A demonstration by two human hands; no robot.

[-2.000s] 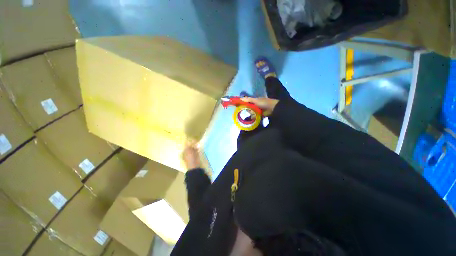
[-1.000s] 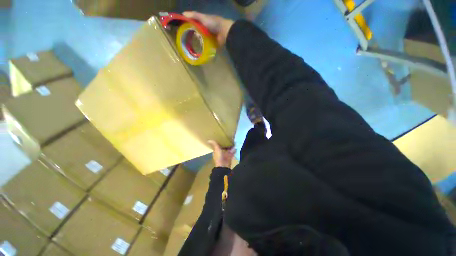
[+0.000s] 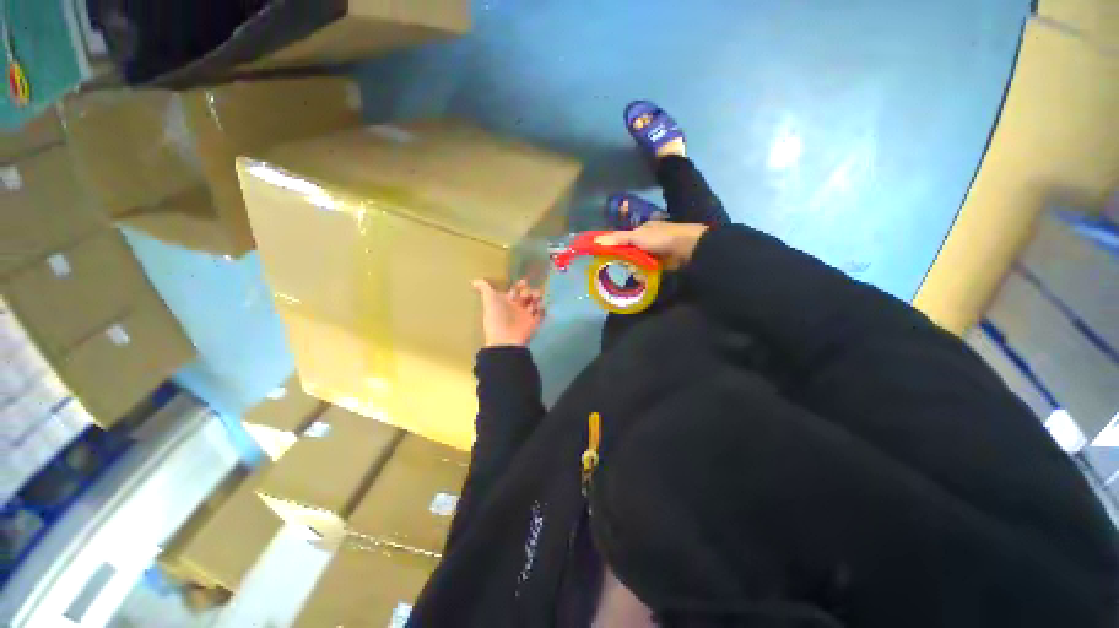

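A large tan carton [image 3: 430, 276] stands in front of me, with glossy yellowish tape running down its near face and over its top edge. My right hand [image 3: 663, 243] grips a red tape dispenser [image 3: 589, 249] with a yellow tape roll. Its metal front end is just beside the carton's right edge. A pale, see-through patch lies between them; I cannot tell if it is tape. My left hand [image 3: 509, 315] is at the carton's right edge, fingers apart and holding nothing; whether it touches the cardboard is unclear.
Labelled cartons [image 3: 399, 485] stand at the lower left, and more cartons [image 3: 92, 264] at the far left. An open carton with black lining [image 3: 184, 37] is at the upper left. Large tan cardboard [image 3: 1000, 160] is at the right. My sandalled feet [image 3: 650, 126] are on the blue floor [image 3: 798, 135].
The carton has gone from tilted to more level. My right hand and dispenser have come down from its top corner. My left hand has let go of the lower corner and moved up along the edge.
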